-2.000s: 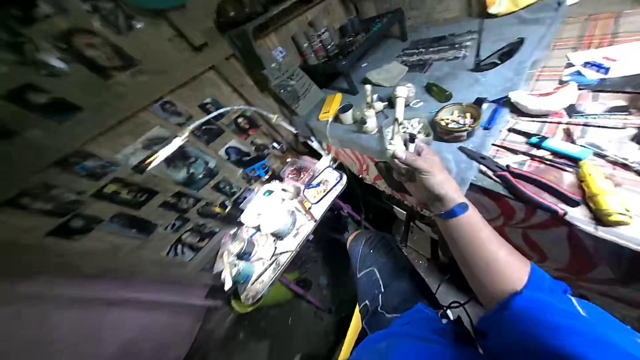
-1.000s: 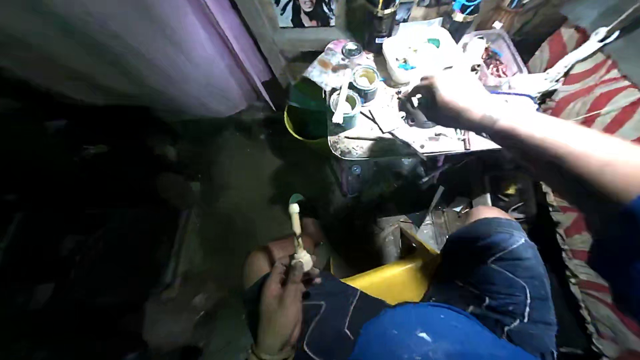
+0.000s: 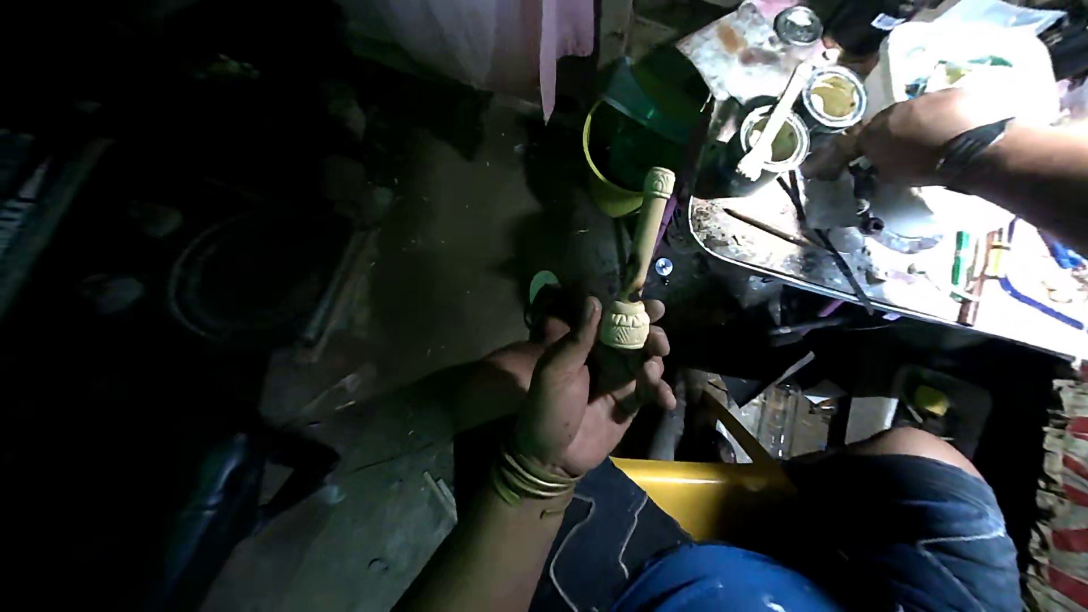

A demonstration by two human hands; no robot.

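Note:
My left hand [image 3: 586, 391], with several bands at its wrist, holds a pale carved pipe-like piece [image 3: 626, 327] by its rounded, patterned base. The piece's stem [image 3: 650, 221] points up, with a carved ring at its top and a dark patch near the base. At the upper right, my right hand [image 3: 892, 140] reaches over the small table, next to the open jars; its fingertips are in shadow, and what they touch cannot be told. A pale brush or stick [image 3: 775, 123] lies across one open jar [image 3: 786, 146], beside another jar of yellowish paste [image 3: 835, 97].
The small table [image 3: 901, 297] holds a white tub [image 3: 969, 64], dark thin tools and pens. A green bucket with a yellow rim [image 3: 595, 170] stands left of it. A yellow plastic seat or container [image 3: 688, 489] is between my legs. Patterned cloth hangs at the right edge.
Two seconds ago my right hand was over the grey workbench among pale pieces; it is now at the small table. The view has swung strongly. The left hand came into view with the carved piece.

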